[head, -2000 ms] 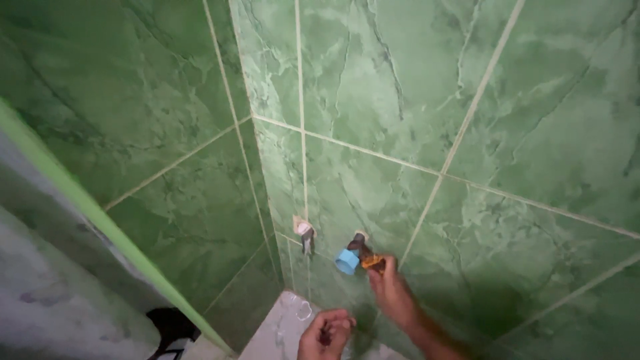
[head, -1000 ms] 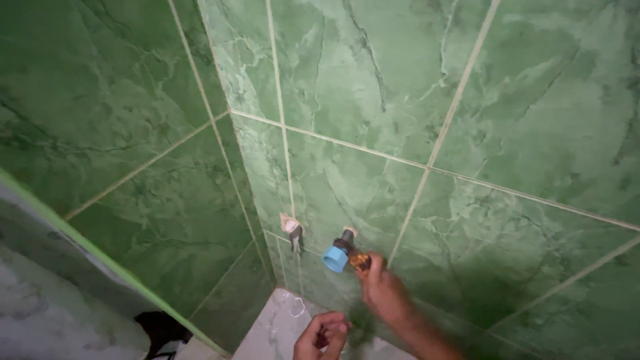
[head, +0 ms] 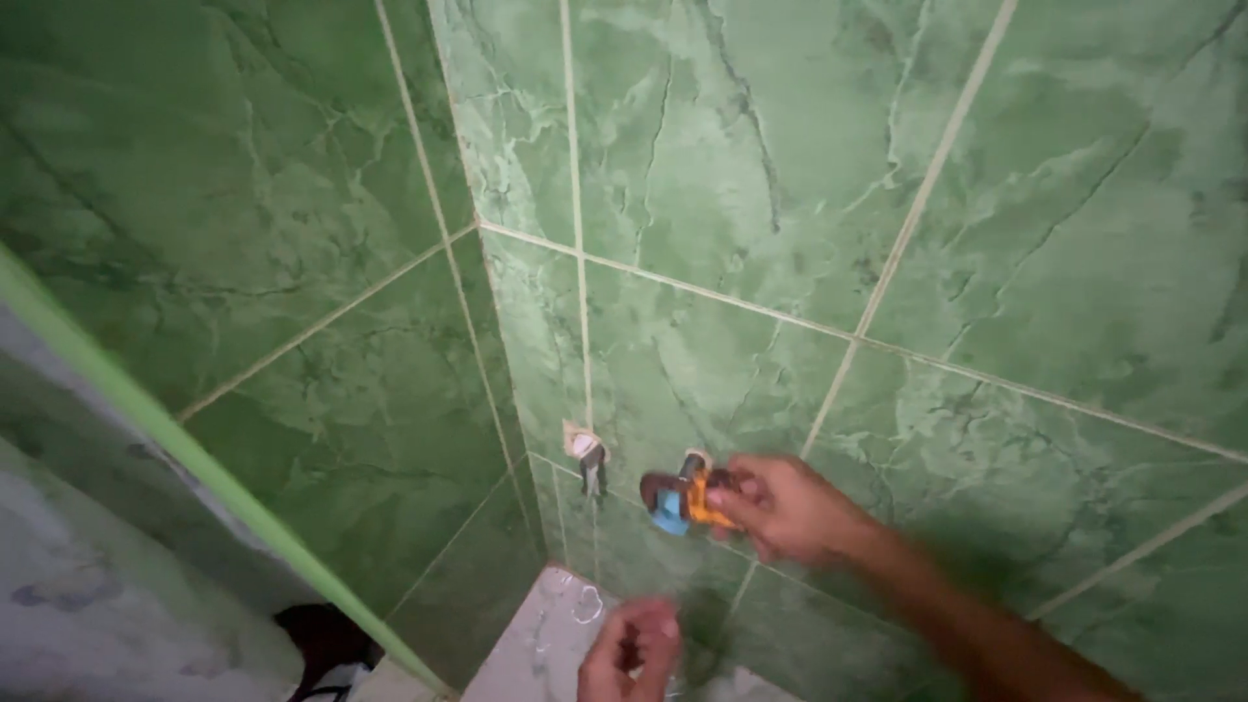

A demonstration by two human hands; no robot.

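Observation:
My right hand grips an orange part at the valve or fitting on the green tiled wall; whether that part is a handle or a separate tool, I cannot tell. Just left of it is a light blue piece, with a dark reddish-brown, blurred part over its top. A dark pipe stub comes out of the wall behind them. My left hand is below, fingers curled, touching neither the wall nor the fitting. Whether something small is between its fingers is not clear.
Left of the fitting, a second wall outlet has whitish material and a dark piece hanging from it. Below is a pale ledge with a thin white loop. A light green edge slants across the left, near a dark object.
At the blue piece, the orange part in my right hand looks larger and turned, and a dark reddish-brown part now covers the blue piece's top. My left hand stays low, beneath the fitting.

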